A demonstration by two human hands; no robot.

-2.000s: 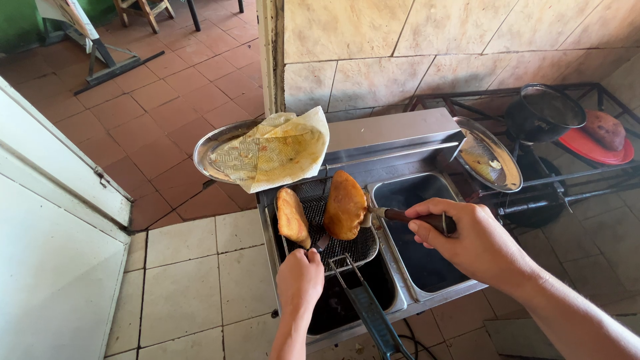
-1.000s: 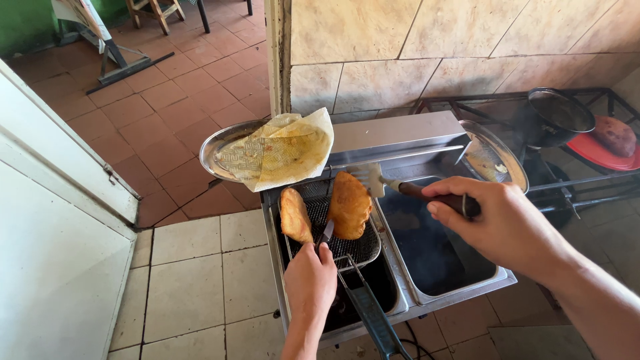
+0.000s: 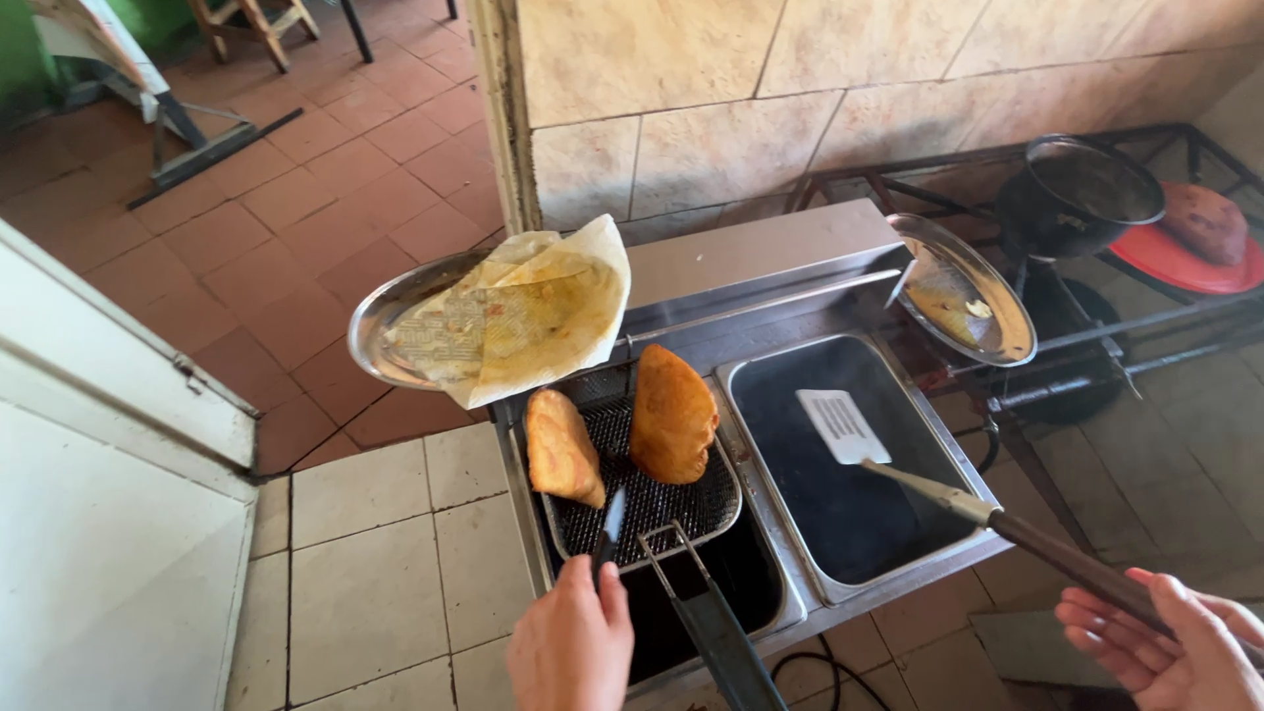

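My left hand (image 3: 571,632) grips a small knife (image 3: 610,523) by its dark handle, its blade tip just over the mesh of a fryer basket (image 3: 647,533). Two golden fried turnovers (image 3: 674,415) lie in that basket, one at the left and one at the right. At the lower right my right hand (image 3: 1150,632) holds the dark handle of a slotted metal spatula (image 3: 844,427), with the palm partly turned up and several fingers loosely extended. The spatula's head is above the right fryer well (image 3: 790,474), which holds dark liquid. The basket's dark handle (image 3: 726,647) points toward me.
A metal platter (image 3: 370,341) with oil-stained paper (image 3: 553,316) sits at the fryer's back left. Behind right are another oval platter (image 3: 1017,326), a black pot (image 3: 1062,212) and a red plate (image 3: 1185,262) with a brown item, on a stove frame. A white door (image 3: 109,474) stands left.
My right hand has moved away from the basket to the lower right, and the spatula's head has gone from beside the right turnover to above the right well.
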